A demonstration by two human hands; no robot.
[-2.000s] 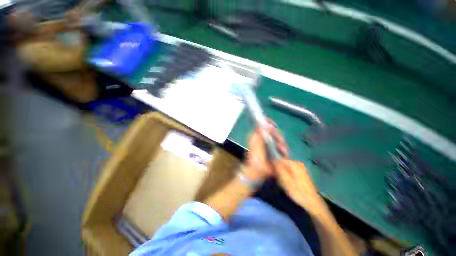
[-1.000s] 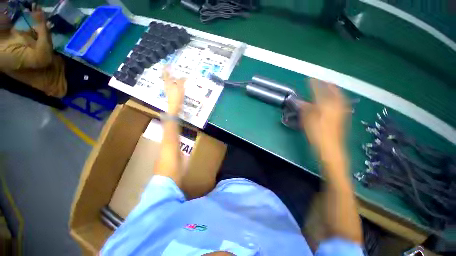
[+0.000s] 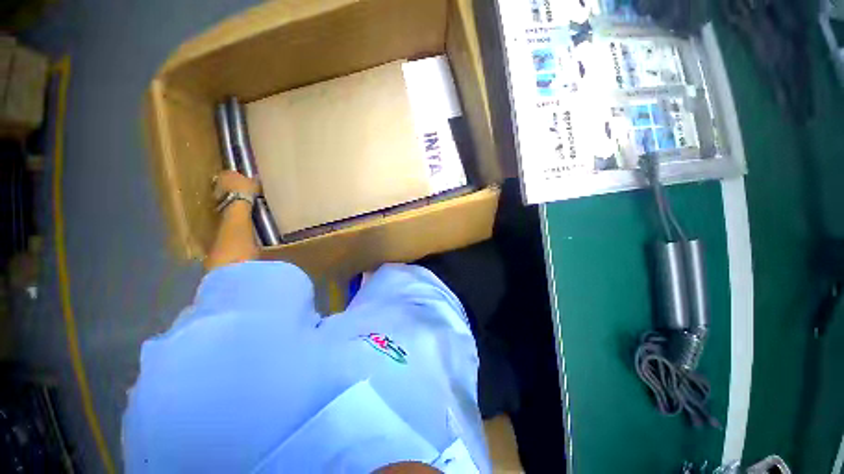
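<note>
My left hand (image 3: pixel 237 188), with a band at the wrist, reaches into the open brown carton (image 3: pixel 324 32). Its fingers lie on the dark grey tubes (image 3: pixel 228 131) along the carton's left wall; whether they grip one is not clear. Another tube end (image 3: pixel 266 224) shows below the hand. A flat cardboard divider (image 3: pixel 328 148) covers most of the carton's inside. My right hand is not in view. On the green bench (image 3: pixel 601 343), two grey tubes (image 3: pixel 680 282) lie side by side, with cord ends above them and a coiled grey cord (image 3: pixel 674 380) below.
A printed sheet (image 3: pixel 574 111) lies on the bench, with blurred black parts at its top edge. The bench edge runs just right of the carton. The green conveyor (image 3: pixel 787 278) is beyond the white edging. A yellow line (image 3: pixel 67 278) crosses the floor at left, beside stacked cartons (image 3: pixel 23 88).
The view has turned left towards the carton. My left hand has moved from over the printed sheet into the carton. My right hand has left the tubes on the bench and gone out of view.
</note>
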